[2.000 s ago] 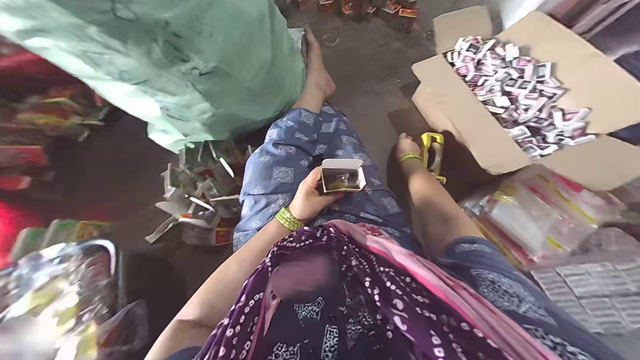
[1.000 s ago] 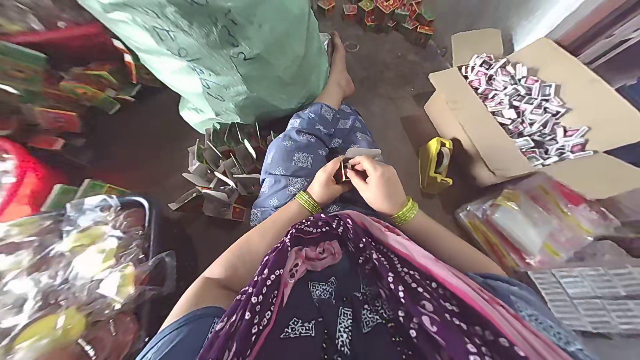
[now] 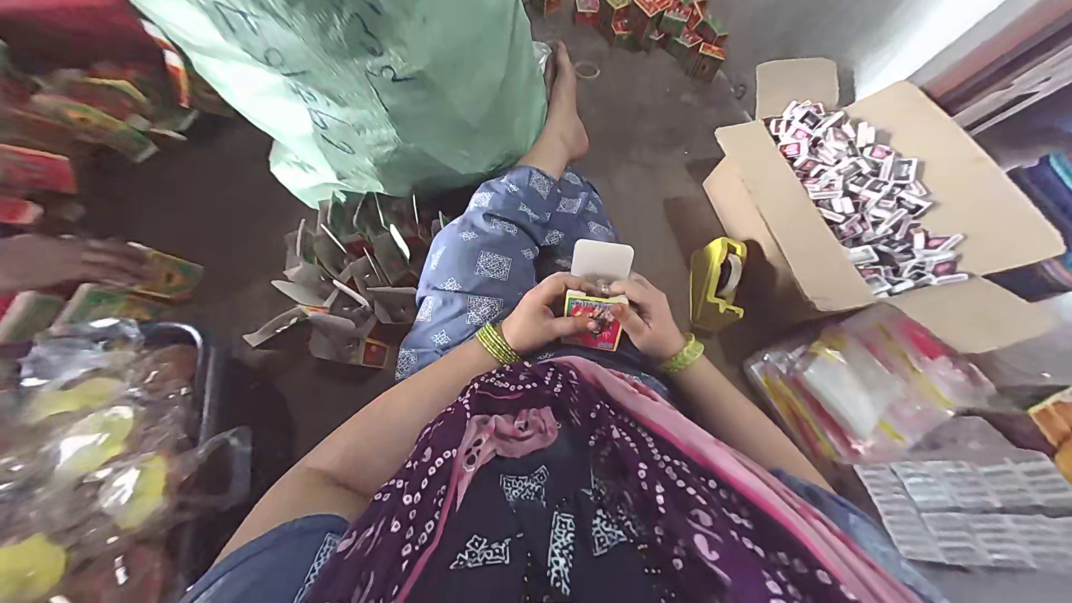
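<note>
Over my lap, a small red and yellow printed cardboard box [image 3: 596, 333] is held between both hands, its white flap standing up at the far end. My left hand [image 3: 544, 316] grips the box's left side, thumb across the printed face. On the right side, my right hand [image 3: 649, 318] pinches it near the opening. Something clear, perhaps plastic, shows at the opening; the contents are hidden. Left of my leg lies a heap of open-flapped cardboard boxes [image 3: 368, 276] on the floor.
A large green sack [image 3: 402, 100] stands ahead. To the right are a carton [image 3: 783, 218] of small printed packets, a yellow tape dispenser [image 3: 718, 283] and plastic packets [image 3: 871, 385]. A black tub [image 3: 201, 377] holds plastic-wrapped items. Another person's hand [image 3: 75, 261] touches boxes at left.
Two seconds ago only my left hand held the open box; my right hand has since come to it. The box's printed red face now shows. Another person's hand has appeared at the left.
</note>
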